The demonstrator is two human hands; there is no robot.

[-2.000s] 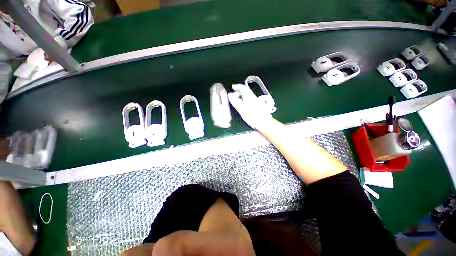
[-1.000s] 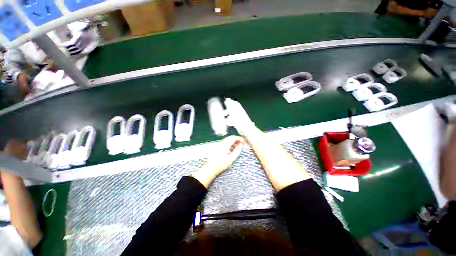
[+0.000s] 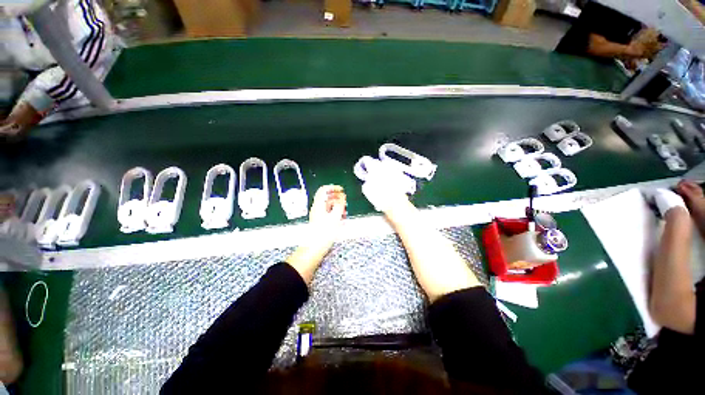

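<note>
Several white loop-shaped housings (image 3: 218,210) stand in a loose row on the green conveyor belt (image 3: 325,123), left of my hands. My left hand (image 3: 328,207) is bare, over the near rail beside the row, with fingers curled and nothing seen in it. My right hand (image 3: 384,189), in a white glove, is on two housings (image 3: 407,163) on the belt. The glove blends with the pale parts, so its fingers cannot be made out. A small hammer (image 3: 306,340) with a black handle lies on the bubble wrap mat (image 3: 185,289) in front of me.
The conveyor side rail (image 3: 270,231) runs between mat and belt. A red parts bin (image 3: 495,251) holding a bottle (image 3: 552,241) stands at right, by a white slip (image 3: 516,293). More housings (image 3: 555,180) lie on the belt at right. People are at left, far right and right.
The housings on the right have shifted left along the belt and two are now at my right hand. My left hand has moved left, apart from the right. The row at left has grown by one.
</note>
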